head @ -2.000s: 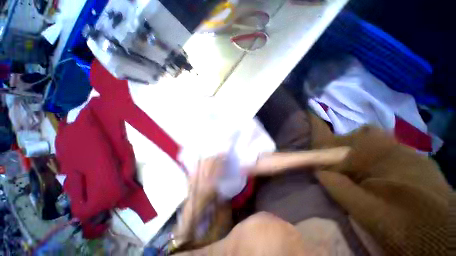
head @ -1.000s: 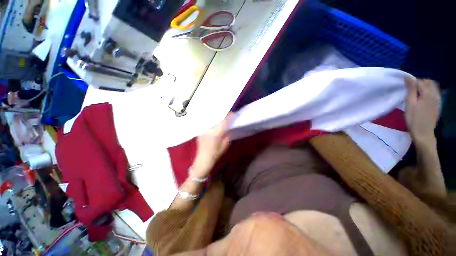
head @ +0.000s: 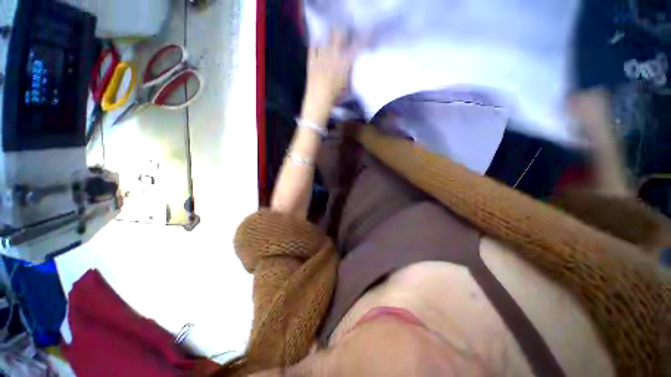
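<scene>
A large white cloth piece (head: 471,51) is spread in the air beyond the lap, at the top right. My left hand (head: 329,62) is at its left edge and looks closed on it. My right hand (head: 592,121) is blurred at its lower right corner; the exact grip is unclear, but the cloth edge meets the fingers. Another white piece (head: 460,132) with a dark stitched line hangs below it. A red garment (head: 118,331) lies on the table at the lower left.
The sewing machine (head: 51,199) with its lit control screen (head: 45,77) stands at the left. Red-white scissors (head: 173,77) and yellow-handled scissors (head: 118,85) lie on the table. The table edge (head: 260,96) runs beside my left arm. A small patch of red shows near my right wrist.
The view has turned toward the right. The white cloth was stretched narrow between both hands over the lap; now it is spread wide and farther out. The red garment sits lower in view.
</scene>
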